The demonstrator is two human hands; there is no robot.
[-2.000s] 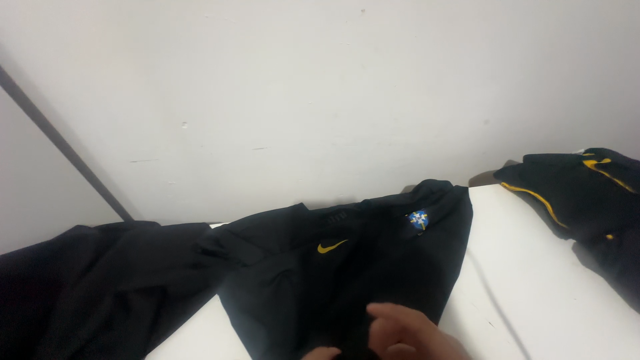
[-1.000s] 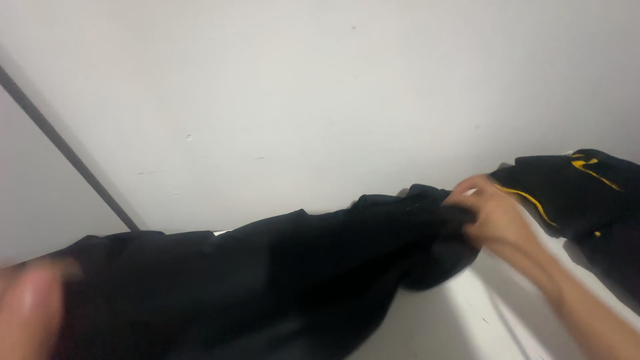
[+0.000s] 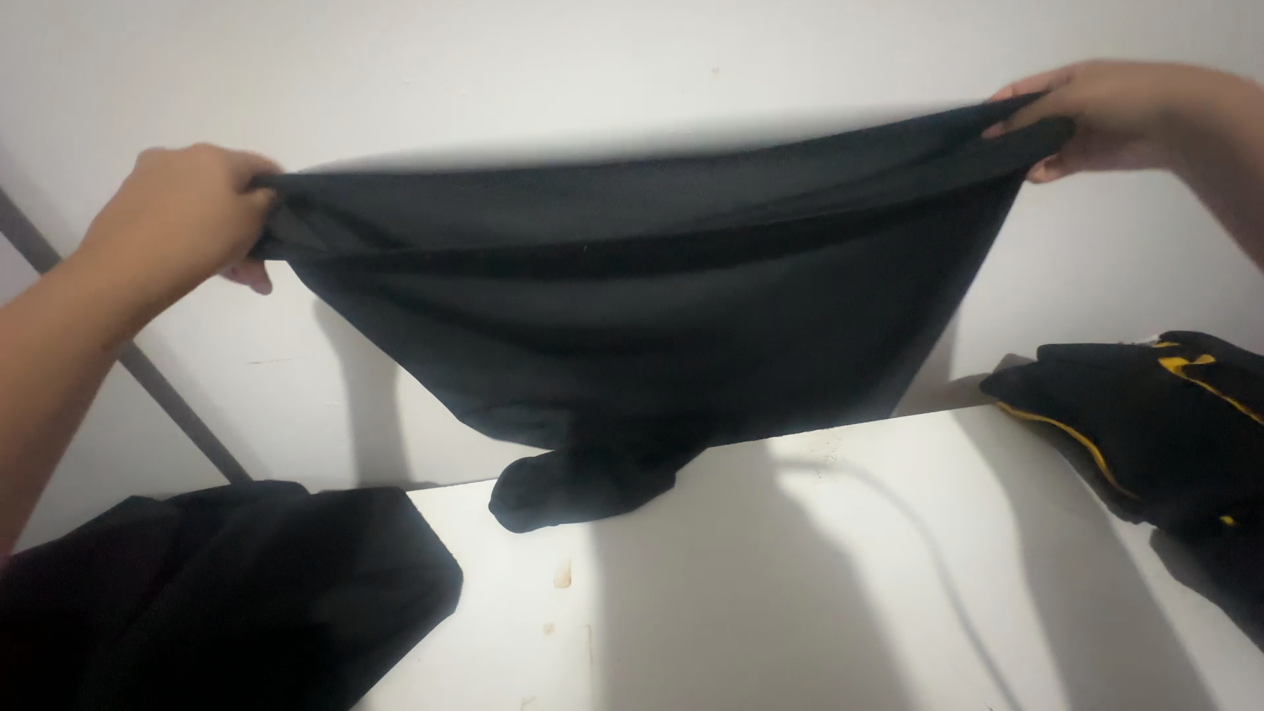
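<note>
A black fabric garment (image 3: 671, 296) is stretched wide in the air between my two hands, its upper edge open like a hem. My left hand (image 3: 202, 212) grips the upper left corner, and my right hand (image 3: 1096, 118) pinches the upper right corner, somewhat higher. The cloth narrows downward, and a bunched part of it rests on the white table top (image 3: 731, 592). No logo or crest shows on the side facing me.
Another black cloth (image 3: 237, 592) lies on the table at the lower left. Black garments with yellow trim (image 3: 1116, 425) lie at the right. Behind the table stands a white wall (image 3: 632, 69), with a dark diagonal strip (image 3: 168, 405) at the left.
Two seconds ago the garment lay on the table with its yellow swoosh and crest showing. Both hands have since taken hold of it and raised it, stretched out.
</note>
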